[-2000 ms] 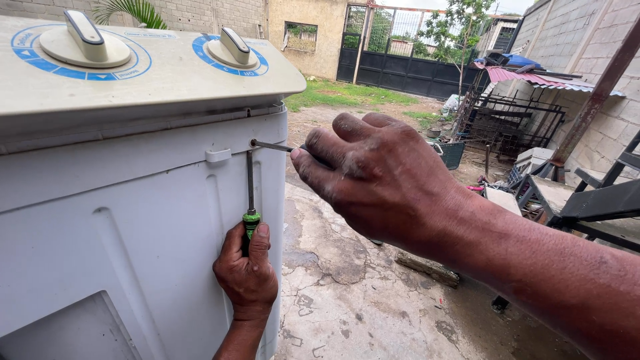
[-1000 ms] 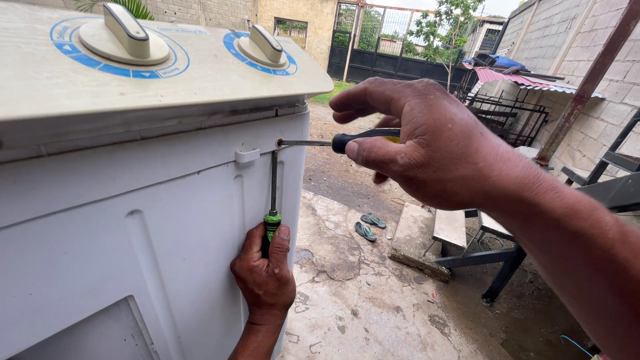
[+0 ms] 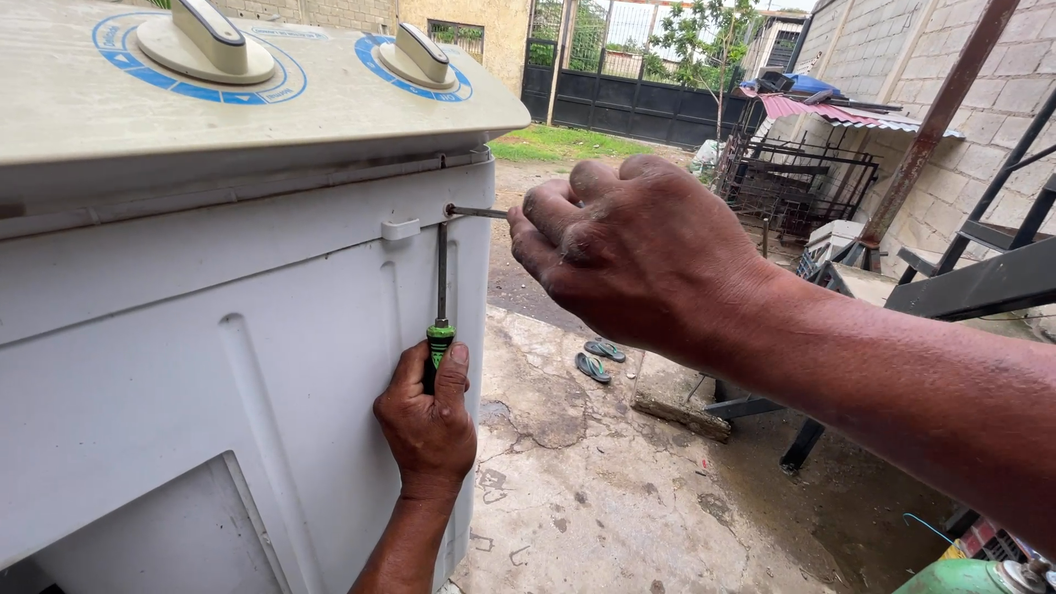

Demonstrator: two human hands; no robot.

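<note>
My left hand [image 3: 429,412] grips the green and black handle of a screwdriver [image 3: 441,280], whose shaft stands upright against the white plastic body of a washing machine [image 3: 330,363]. Its tip meets the seam just under a screw hole [image 3: 450,210] near the corner. Into that hole runs the level shaft of a second screwdriver [image 3: 480,213]; its handle is hidden behind my right hand [image 3: 615,239], closed around it. Above them is the beige control panel [image 3: 313,107] with two knobs. A small white tab [image 3: 401,229] sticks out left of the hole.
Flip-flops [image 3: 596,363] lie on the cracked concrete floor [image 3: 577,495] beyond the machine. A concrete slab [image 3: 681,404] and a dark metal staircase [image 3: 973,280] stand at the right. A green gas cylinder [image 3: 949,577] is at the bottom right corner.
My right hand has turned over the handle of the level screwdriver, which showed a second ago and is now hidden. My left hand keeps the upright screwdriver in the same place on the machine.
</note>
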